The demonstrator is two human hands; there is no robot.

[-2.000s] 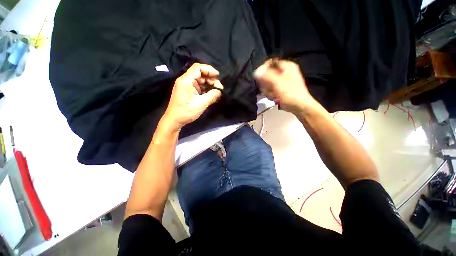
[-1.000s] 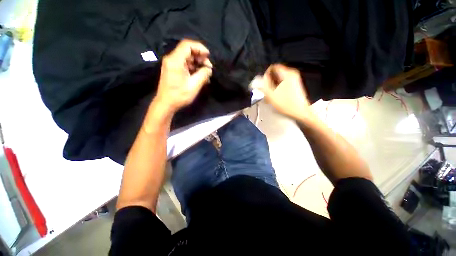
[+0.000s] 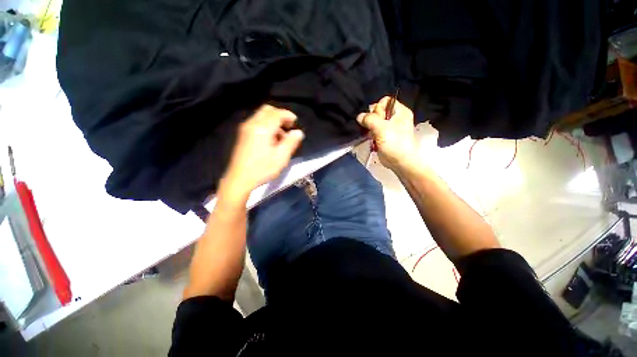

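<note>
A large black garment lies spread and wrinkled over the white table. A thin black drawcord loop and a sliver of a small white label show on it. My left hand is blurred, with curled fingers, over the garment's near part; whether it pinches cloth or thread is hidden. My right hand is at the garment's near right edge. It holds thread snips, a dark pointed blade up past the fingers and a bit of red below. Its thumb and forefinger are close together at the cloth.
More black cloth hangs at the right. On the white table at left lie a long red object and a pale flat stack. A bluish clear bag is upper left. Red threads lie on the floor.
The snips now show in my right hand. My left hand is lower than one second ago. The label is mostly covered by a fold, and the drawcord loop shows more openly.
</note>
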